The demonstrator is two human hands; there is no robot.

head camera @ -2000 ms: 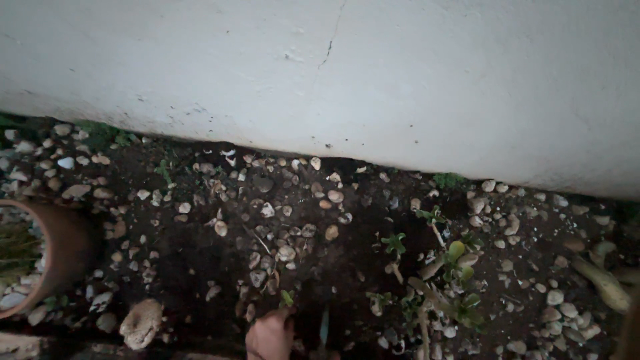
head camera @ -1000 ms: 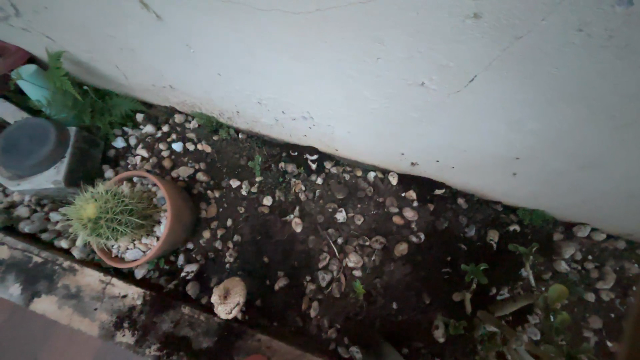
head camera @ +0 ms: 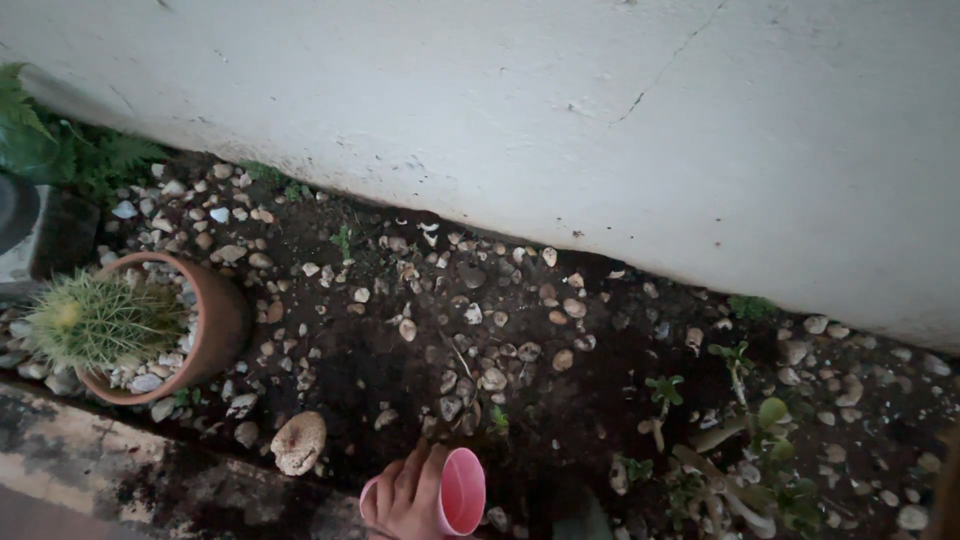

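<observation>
At the bottom of the view, left of centre, my left hand (head camera: 409,491) is wrapped around a pink cup (head camera: 463,491). The cup lies tilted on its side over dark soil, its open mouth facing right. Its inside looks bare where it shows. Just left of the hand sits a pale, pitted stone (head camera: 299,443). A small green sprout (head camera: 499,418) grows above the cup, among pebbles. To the right of the cup, a blurred grey-green shape (head camera: 583,521) rises from the bottom edge; I cannot tell what it is. My right hand is not in view.
A terracotta pot (head camera: 221,322) holding a spiny cactus (head camera: 105,319) and stones stands at left, beside a dark-topped block (head camera: 64,229) and fern leaves (head camera: 112,154). A white wall (head camera: 450,112) runs behind the bed. Succulent stems (head camera: 720,480) grow at right. A stained concrete edge (head camera: 82,450) borders the front.
A hand reached the soil at the bottom two seconds ago, then was out of sight. Now my left hand is in view with the pink cup, which neither earlier frame shows.
</observation>
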